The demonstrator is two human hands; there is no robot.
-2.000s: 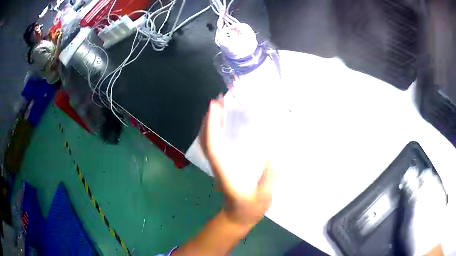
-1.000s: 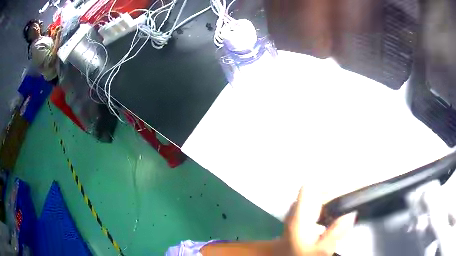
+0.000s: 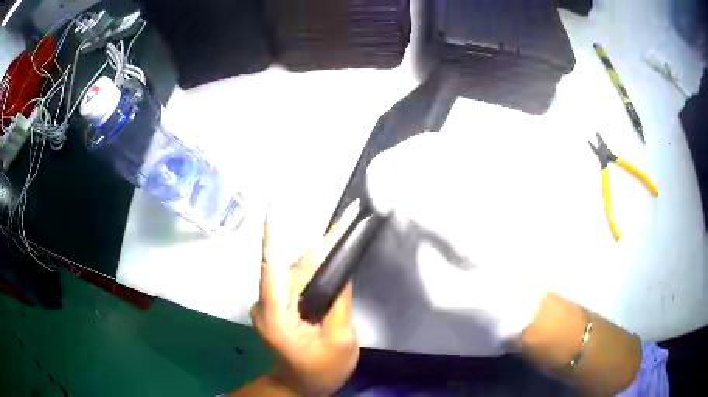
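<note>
A black tablet case [image 3: 341,267] is held tilted up, edge towards me, over the white tabletop. My left hand [image 3: 310,318] is bare and holds the case's lower left end between thumb and fingers. My right hand [image 3: 458,209] wears a white glove, is washed out by glare, and lies over the case's right side and upper part. Its fingertips do not show clearly, and I cannot tell a cloth apart from the glove. The case's far part runs up towards the stacks, partly behind the glove.
Stacks of black cases [image 3: 497,46] stand at the back. A clear bottle [image 3: 167,167] with a white cap lies at left. Yellow-handled nippers [image 3: 609,174] and a striped knife [image 3: 619,91] lie at right. White cables [image 3: 46,124] lie on the dark surface at far left.
The view has swung right, bringing the nippers and knife into sight. My left hand went from beside the bottle to the case, which is now raised and turned on edge.
</note>
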